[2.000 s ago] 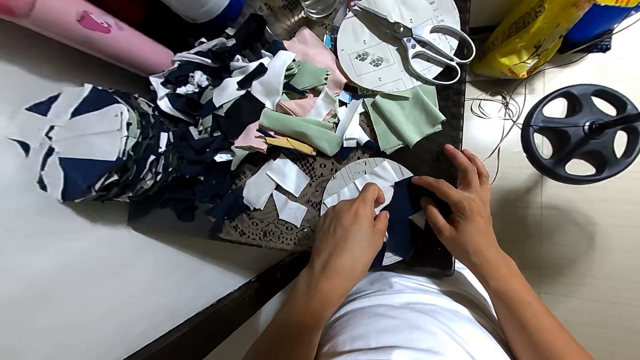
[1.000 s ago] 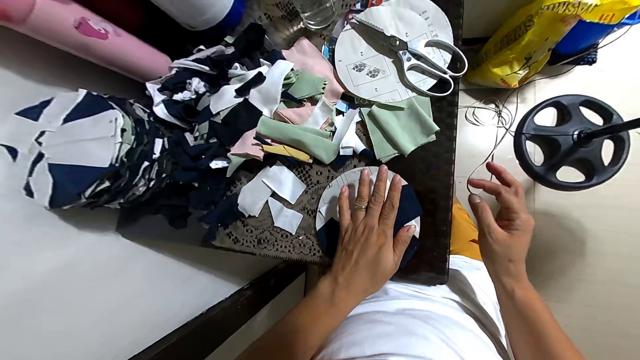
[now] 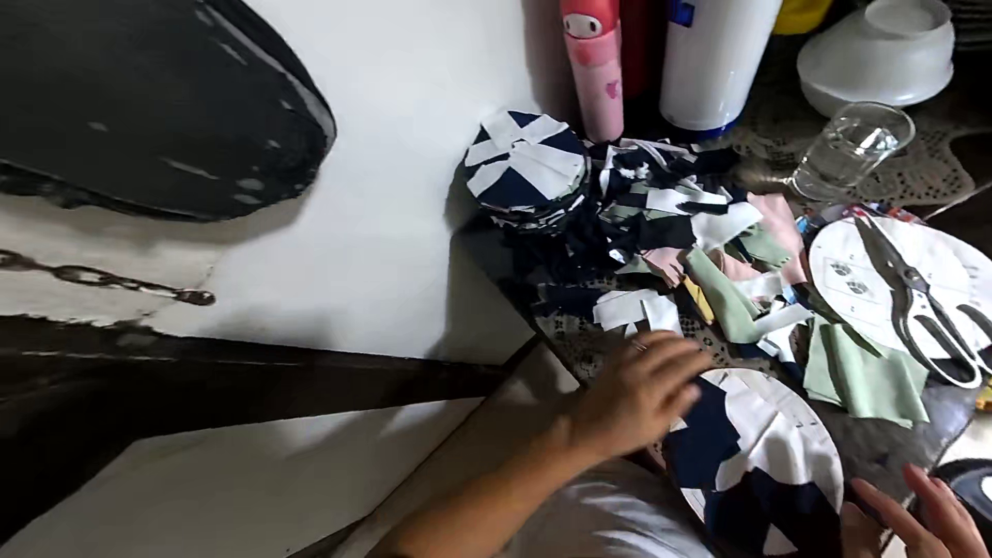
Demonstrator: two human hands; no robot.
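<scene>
My left hand (image 3: 639, 395) is over the table edge, blurred, fingers near the white fabric pieces (image 3: 624, 308) and the left rim of a round disc (image 3: 806, 411) covered with navy and white fabric patches. Whether it holds anything I cannot tell. At the lower right corner, my right hand (image 3: 903, 515) is partly cut off by the frame, fingers apart beside the disc, with nothing seen in it. Green fabric (image 3: 868, 372) lies above the disc. Scissors (image 3: 918, 287) with white handles rest on white paper circles (image 3: 845, 256).
A stack of navy and white fabric rounds (image 3: 527, 163) stands left of a heap of fabric scraps (image 3: 659, 209). Behind are a pink bottle (image 3: 597, 77), a white container (image 3: 717, 62), a drinking glass (image 3: 852, 151) and a white bowl (image 3: 880, 62). A chain (image 3: 101, 275) hangs at far left.
The view has swung left. My left hand, flat on the disc a second ago, has lifted off toward the white pieces. My right hand has come back beside the disc.
</scene>
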